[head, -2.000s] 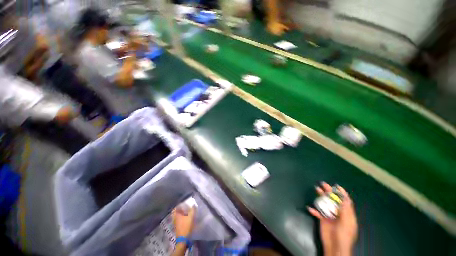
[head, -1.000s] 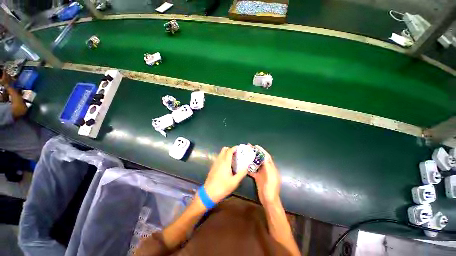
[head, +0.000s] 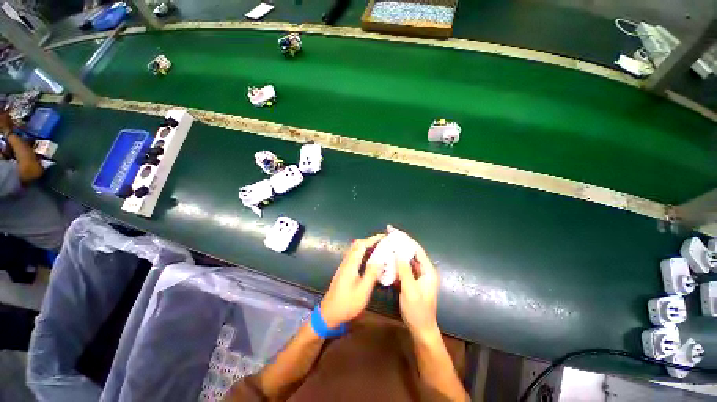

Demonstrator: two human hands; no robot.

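My left hand (head: 351,284), with a blue wrist strap (head: 325,322), and my right hand (head: 417,289) hold a white adapter (head: 391,255) between them, above the front edge of the bench. The white parts are together and no wires show; fingers cover much of it. Whether it is fully closed, I cannot tell. To the left on the bench lie a white front shell (head: 282,234) with dark socket holes, and a group of further white pieces (head: 287,180), some with coloured wires showing.
A green conveyor belt (head: 354,98) carries several inner assemblies. A white fixture strip (head: 170,154) and blue tray (head: 122,162) lie at left, above two lined bins (head: 169,290). Closed adapters (head: 667,310) and a black cable (head: 562,359) are at right. Another person's arm (head: 27,157) shows far left.
My hands have brought the white cover and the inner assembly together; the coloured wires no longer show. The pieces on the belt have moved right. The bench pieces stayed in place.
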